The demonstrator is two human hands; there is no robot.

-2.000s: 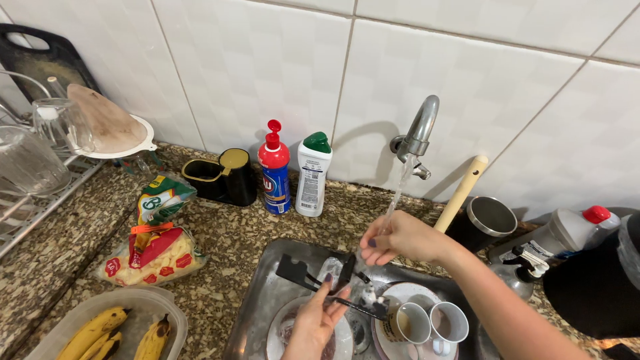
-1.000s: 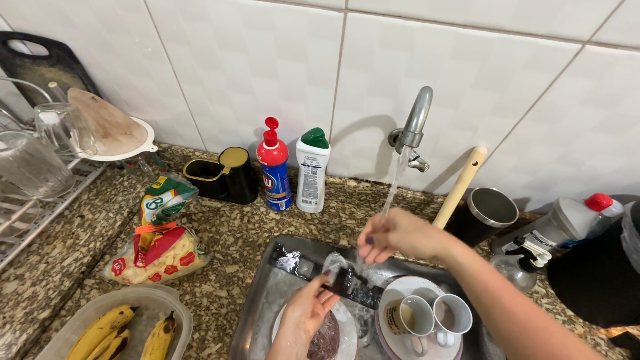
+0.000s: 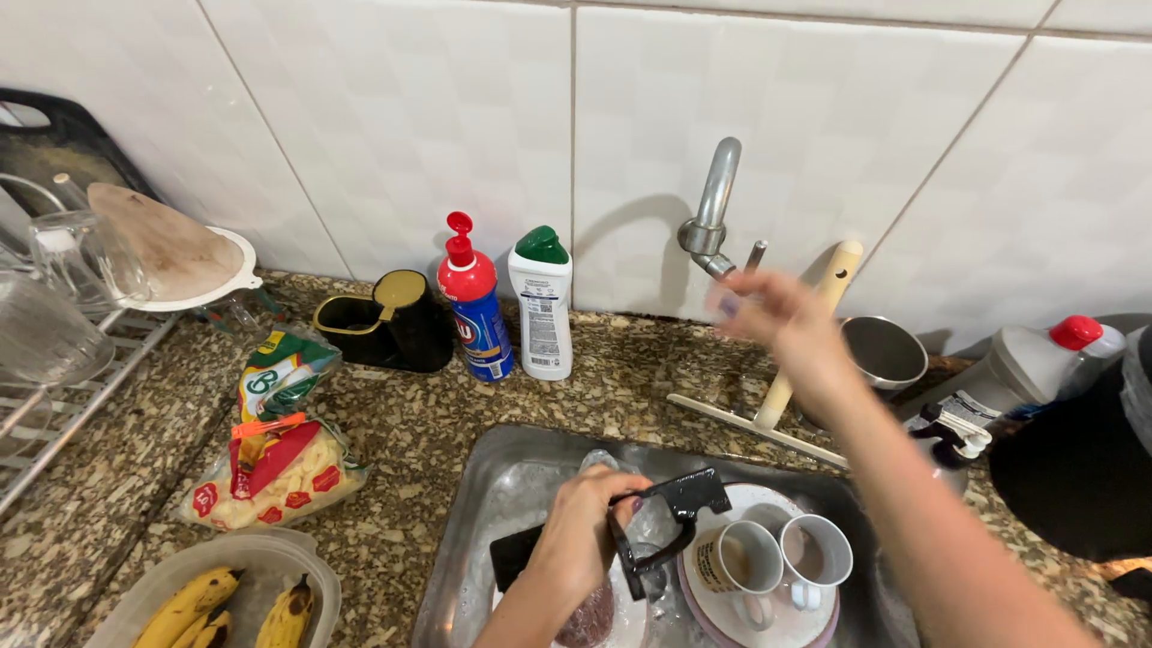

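My left hand [image 3: 585, 522] is closed around a wet black plastic part [image 3: 679, 504] with a broad end and a curved piece, held above the steel sink [image 3: 481, 459]. Another black flat portion shows left of the hand; whether it belongs to the same part I cannot tell. My right hand [image 3: 765, 310], blurred, is raised at the wall faucet [image 3: 717, 193], close to its valve; whether it touches is unclear. No water stream shows. In the sink, two mugs [image 3: 751, 558] [image 3: 814, 549] stand on stacked plates [image 3: 693, 589], beside a plate under my left hand.
Behind the sink are a squeegee [image 3: 778, 396], a metal cup [image 3: 886, 351], a white bottle [image 3: 543, 306], a blue and red bottle [image 3: 477, 315] and a black holder [image 3: 396, 328]. Left are a clipped food bag [image 3: 279, 477], a banana container [image 3: 315, 549] and a dish rack [image 3: 72, 423]. More bottles [image 3: 1017, 369] stand right.
My right hand has moved up from below the faucet to the valve area. The running water is no longer visible. My left hand has turned the black part.
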